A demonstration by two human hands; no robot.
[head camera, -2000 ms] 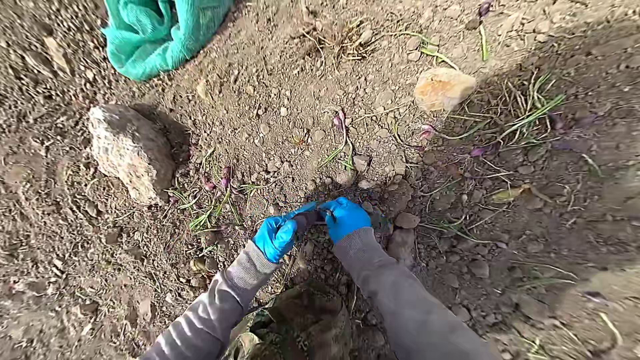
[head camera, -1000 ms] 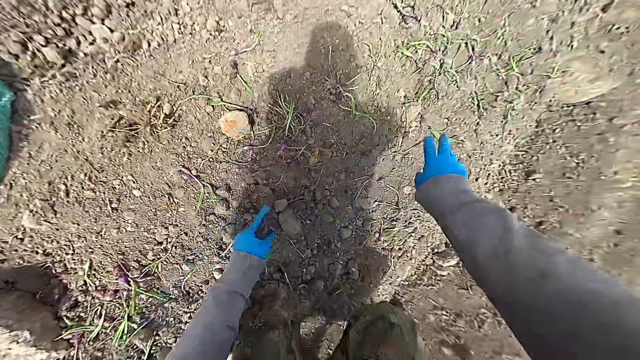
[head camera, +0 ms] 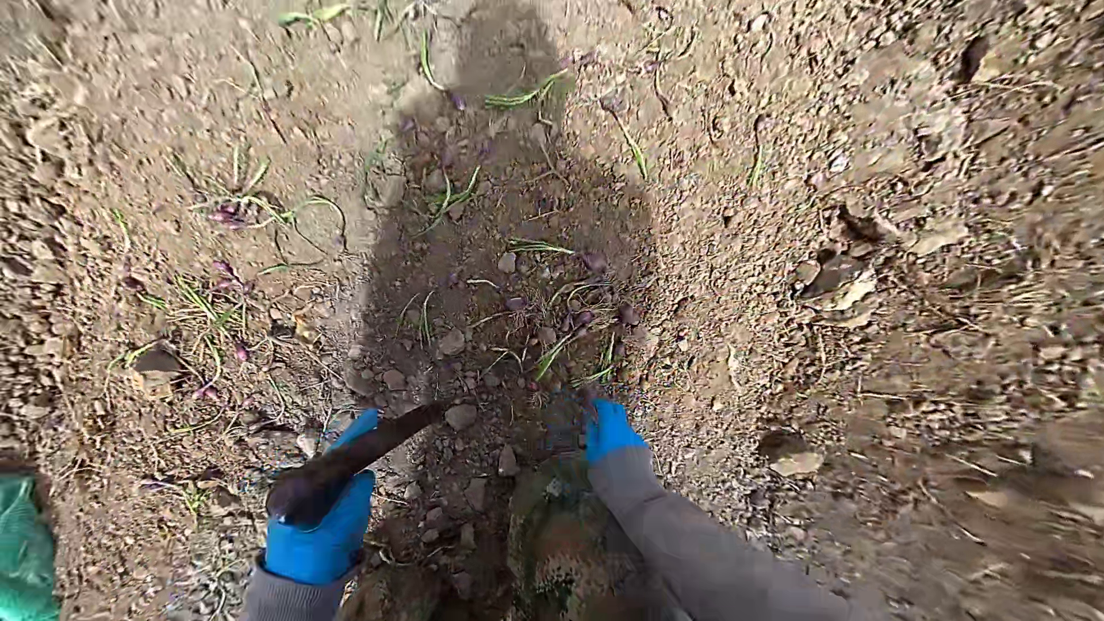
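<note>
My left hand, in a blue glove, grips a dark, long, slightly curved tool, which points up and right over the soil; its exact kind is unclear. My right hand, also gloved in blue, is low over the ground at the edge of my shadow. Its fingertips are near small purple onion bulbs with green leaves; whether they hold something is too blurred to tell. More purple onion plants lie on the soil to the left.
A green mesh bag is at the lower left edge. Stones, among them a grey one, dot the dry soil. Dry leaves lie at the right. My knee in patterned cloth shows at the bottom.
The view has shifted greatly. My right hand, stretched out to the right a second ago, is now closer in. The dark tool in my left hand now shows plainly.
</note>
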